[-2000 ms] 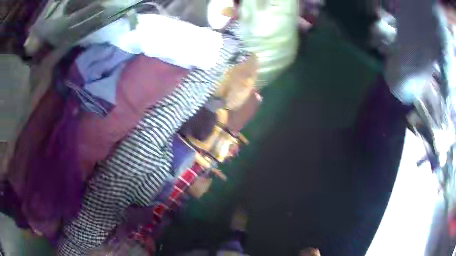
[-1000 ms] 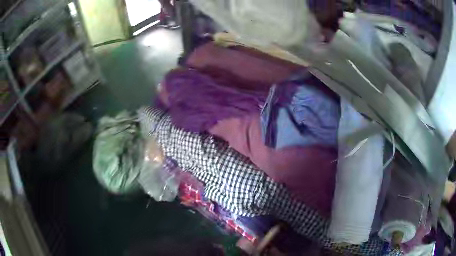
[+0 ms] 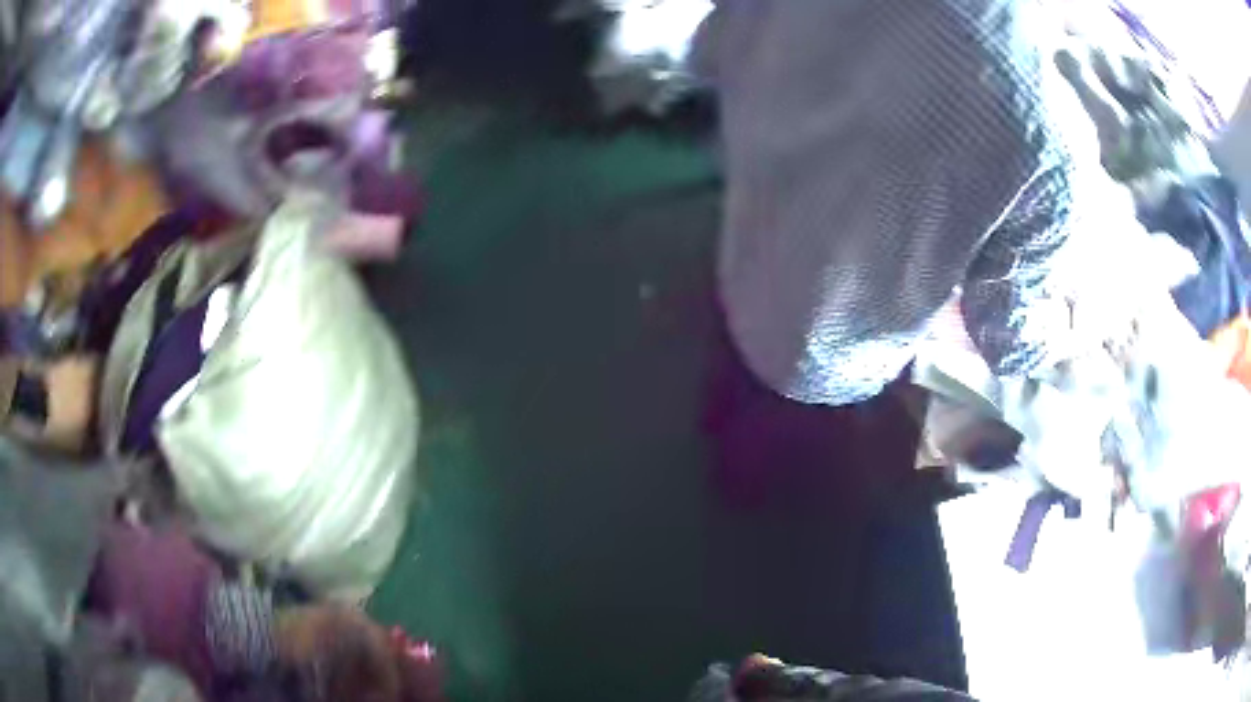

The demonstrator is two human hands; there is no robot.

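Neither of my hands can be made out. Nearest in front of me is the dark green floor [image 3: 590, 412], running up the middle of the blurred view. A large pale green-white sack or cloth bundle [image 3: 309, 412] stands at its left side. A big grey, finely checked rounded bundle [image 3: 864, 178] is at the upper right. A dark patterned shape [image 3: 837, 686] shows at the bottom edge; I cannot tell what it is.
Mixed fabrics and rolls [image 3: 302, 137] are piled at the upper left. Maroon and brown fabric [image 3: 158, 590] lies at the lower left. A bright white surface [image 3: 1056, 590] with a purple strip [image 3: 1029, 528] and scattered cloth is on the right.
The view has moved and turned. The black-and-white checked roll and purple cloths have left the picture. The pale sack is larger, and the grey bundle and white surface now fill the right side.
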